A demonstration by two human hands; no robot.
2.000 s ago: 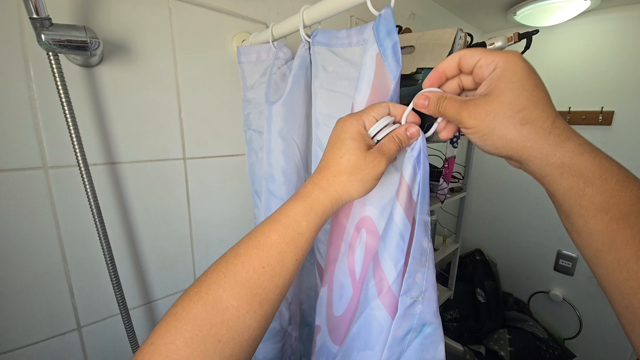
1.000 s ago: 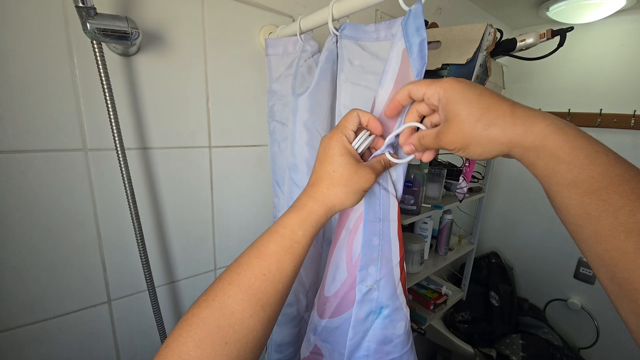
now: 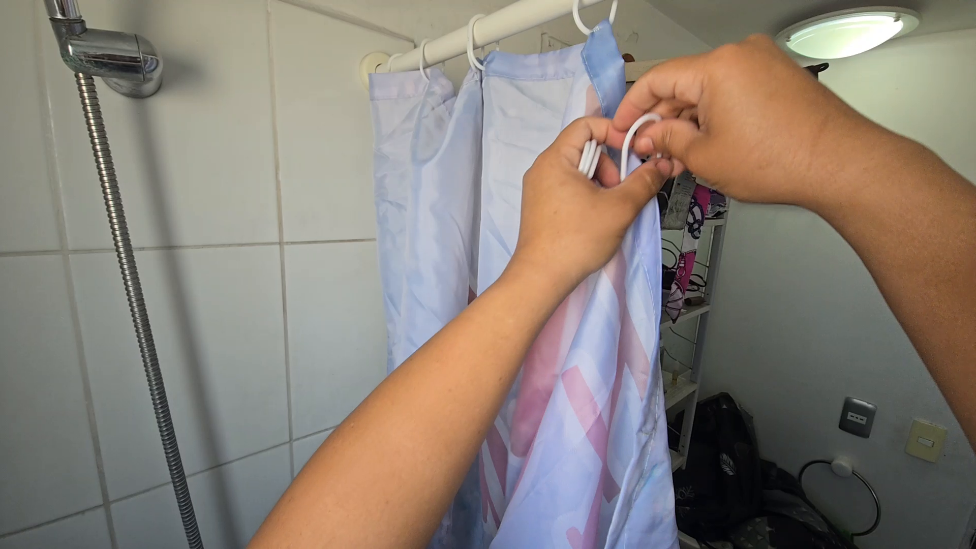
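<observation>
A blue and pink shower curtain (image 3: 442,191) hangs by white rings from a white rod (image 3: 503,29). One such ring (image 3: 474,42) sits at the curtain's top edge. My left hand (image 3: 579,198) pinches the curtain's upper edge below the rod and has several loose white rings (image 3: 589,158) tucked in its fingers. Close beside it, my right hand (image 3: 732,122) grips another white curtain ring (image 3: 631,145) between thumb and fingers, at the curtain's edge. Fingers hide where this ring meets the fabric.
A chrome shower holder (image 3: 114,57) and metal hose (image 3: 130,282) are on the white tiled wall at left. Behind the curtain stands a shelf rack (image 3: 690,313) with items. Dark bags (image 3: 717,473) lie lower right, near a towel ring (image 3: 877,496). A ceiling lamp (image 3: 850,34) is lit.
Both hands remain together at the curtain's edge. The ring at my right fingers, lying sideways a second ago, now stands more upright. The curtain covers more of the shelf rack than a second ago.
</observation>
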